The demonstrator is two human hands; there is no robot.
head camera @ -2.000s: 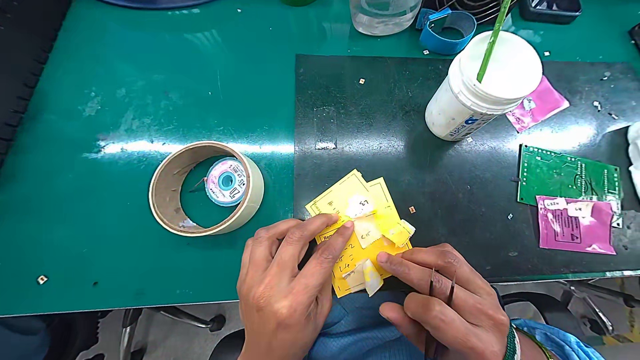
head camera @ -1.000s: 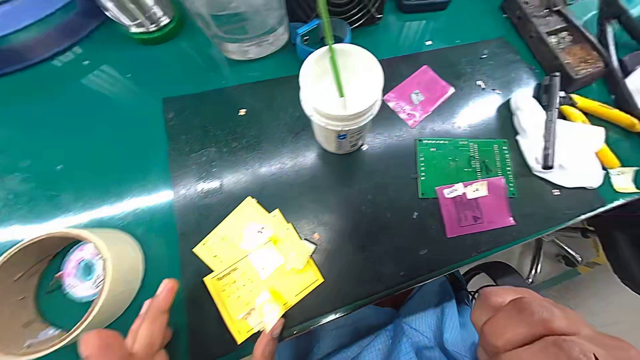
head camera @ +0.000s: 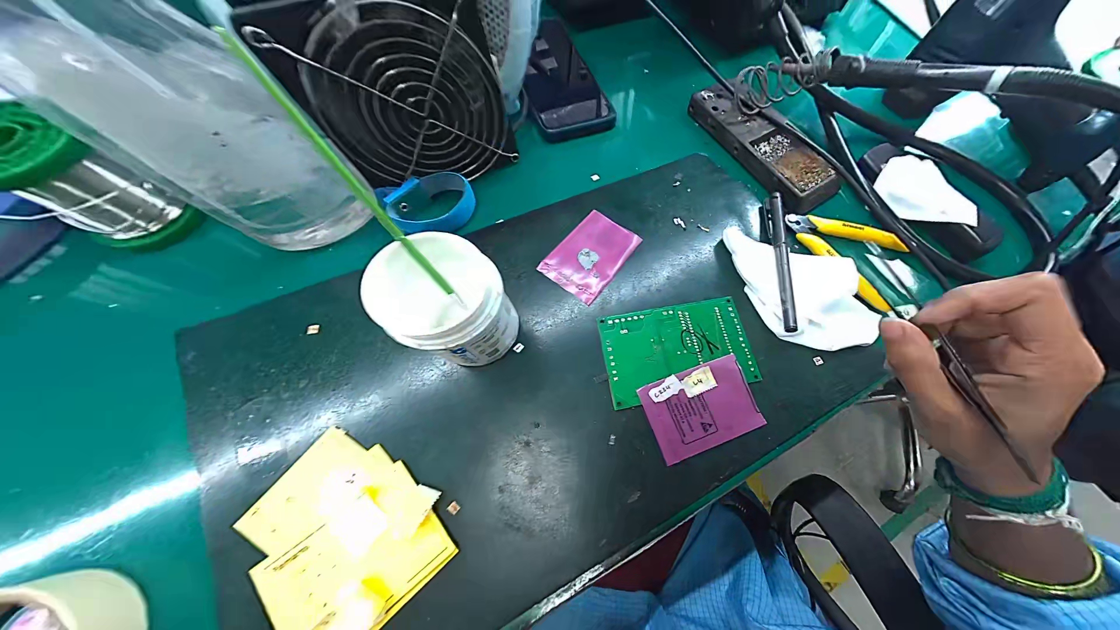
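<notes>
My right hand (head camera: 1006, 367) holds dark metal tweezers (head camera: 971, 385) at the right, beyond the mat's corner and close to yellow-handled cutters (head camera: 853, 232). My left hand is out of view. Left of my right hand, a black pen (head camera: 781, 262) lies on a crumpled white cloth (head camera: 822, 297). A green circuit board (head camera: 639, 346) lies on the black mat, its lower edge under a purple antistatic bag (head camera: 709, 424) with small labels. A pink bag (head camera: 591, 254) lies above them. Yellow paper slips (head camera: 306, 490) lie stacked at the lower left.
A white tub (head camera: 481, 328) with a green stick stands mid-mat. Behind are a clear container (head camera: 227, 157), a fan (head camera: 411, 96), a blue wrist strap (head camera: 446, 206), a phone (head camera: 569, 87) and a soldering iron holder (head camera: 770, 144). A tape roll (head camera: 96, 595) sits lower left.
My right hand has moved from the yellow slips to the far right, beside the cutters. My left hand has left the slips and gone out of view. The view has swung right.
</notes>
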